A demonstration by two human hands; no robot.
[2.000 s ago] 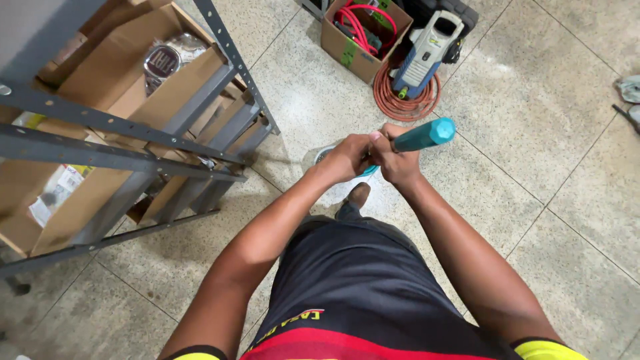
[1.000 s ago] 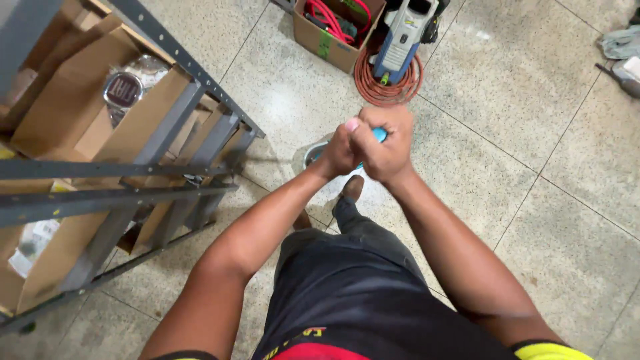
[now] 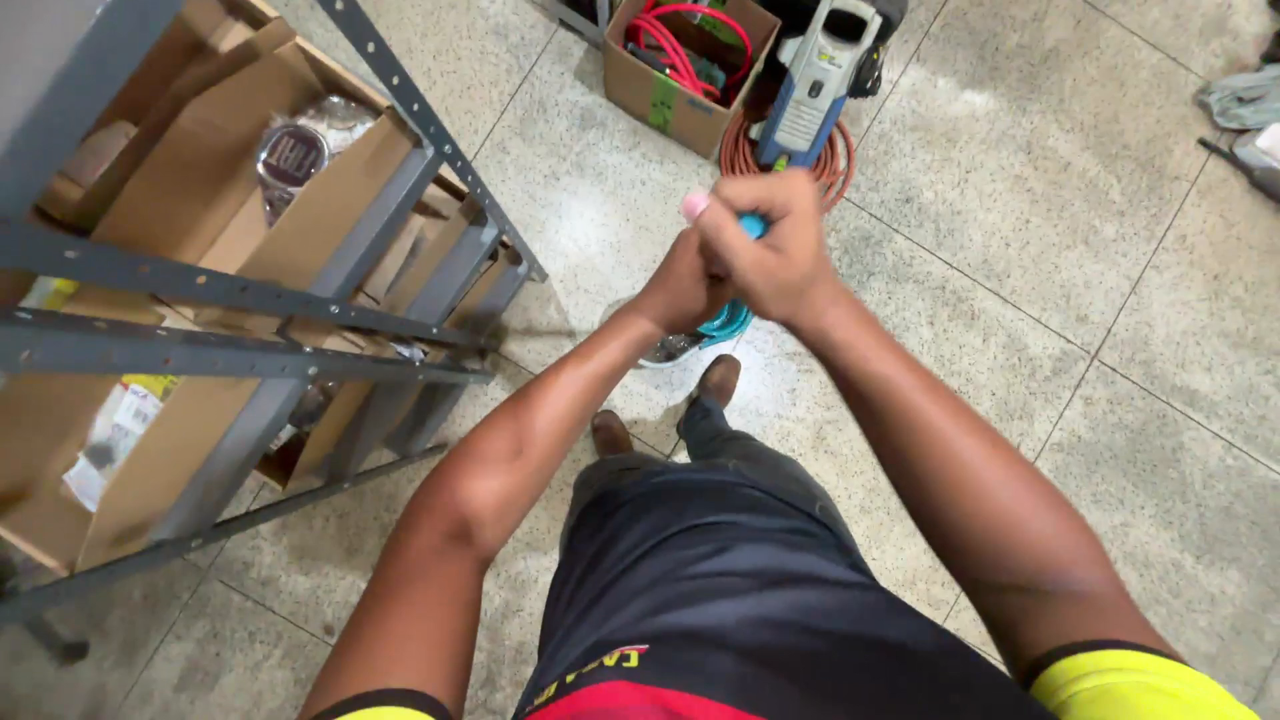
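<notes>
Both my hands are closed, one against the other, around a teal handle [image 3: 753, 226] whose top end shows between the fingers. My left hand [image 3: 690, 280] is the lower one; my right hand [image 3: 772, 240] lies over and beside it. Below them, partly covered by the hands, a teal mop-like or spin-mop part [image 3: 728, 322] shows at a clear-sided, light-rimmed container [image 3: 672, 348] on the floor, just ahead of my brown shoes. What the handle joins lower down is hidden by my hands.
A grey perforated metal shelf unit [image 3: 390, 80] with open cardboard boxes [image 3: 210, 170] stands at the left. Ahead are a cardboard box [image 3: 680, 118] of red hose, a blue and grey pressure washer [image 3: 815, 90] and a coiled orange hose [image 3: 745, 150]. Grey cloth [image 3: 1245, 100] lies at the far right.
Two seconds ago a long stretch of the teal handle stuck out beyond my right hand, tilted to the right; now only its end shows between my closed hands.
</notes>
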